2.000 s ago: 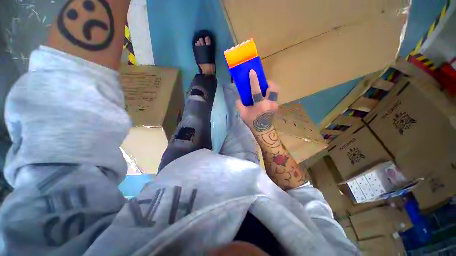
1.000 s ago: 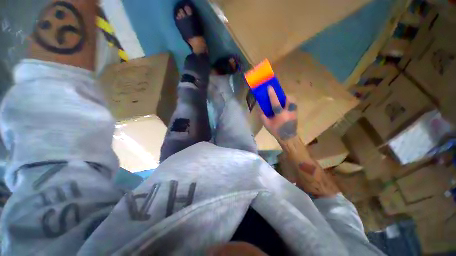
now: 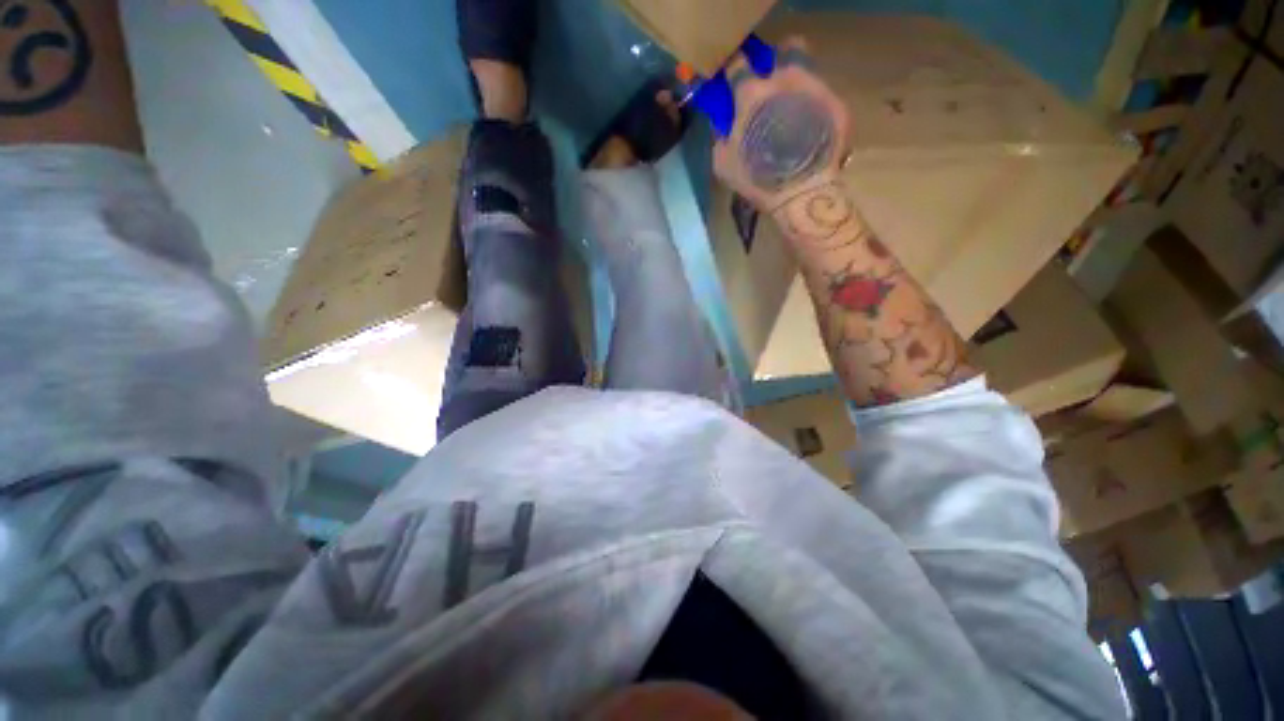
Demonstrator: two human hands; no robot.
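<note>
My right hand (image 3: pixel 786 134) is at the top centre, back of the hand up. It is closed on a tape gun (image 3: pixel 714 107), of which only blue parts and a little orange show around the fingers; the rest is hidden. The corner of a brown carton (image 3: pixel 693 26) shows at the top edge, close to the tape gun; I cannot tell if they touch. A large closed brown carton (image 3: pixel 972 134) lies below and to the right of my right hand. My left forearm reaches up the left edge, and my left hand is cut off by the picture.
Another closed carton (image 3: pixel 373 254) with shiny tape stands left of my legs. More brown cartons (image 3: pixel 1049 345) are stacked at the right. Yellow-black hazard tape (image 3: pixel 289 82) runs along the floor at the upper left. My feet in dark sandals are near the top.
My right hand has moved up with the tape gun, which has turned mostly out of sight. The large carton panel at the top has moved up and mostly out of the picture. The view has shifted.
</note>
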